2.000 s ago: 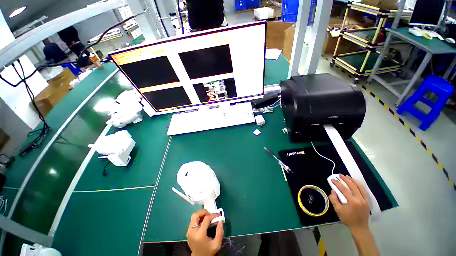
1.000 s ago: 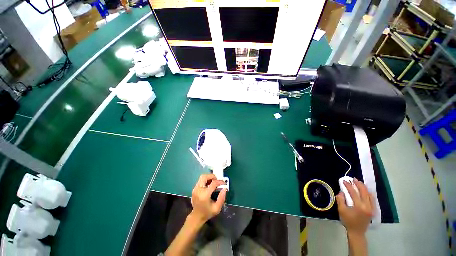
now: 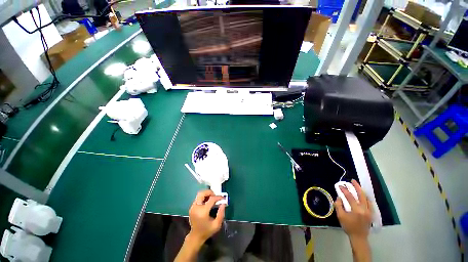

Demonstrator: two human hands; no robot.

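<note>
A white security camera (image 3: 211, 162) with a dark round lens face and a thin antenna lies on the green mat, its bracket towards the bench's front edge. My left hand (image 3: 206, 215) grips the white mounting bracket (image 3: 221, 199) between thumb and fingers. My right hand (image 3: 354, 212) rests over the white mouse (image 3: 346, 195) on the black mouse pad (image 3: 308, 173). The monitor (image 3: 226, 48) shows one large blurred live picture with black at both sides.
A white keyboard (image 3: 228, 103) lies below the monitor. A black label printer (image 3: 348, 110) feeds a white label strip (image 3: 363, 174) past my right hand. A yellow tape roll (image 3: 318, 202) and thin stick (image 3: 290, 157) lie nearby. More white cameras (image 3: 127, 114) stand left.
The screen has changed from four panes to one large picture. The white camera's lens face has turned upward and is more visible. My hands keep their places on bracket and mouse; the view has shifted.
</note>
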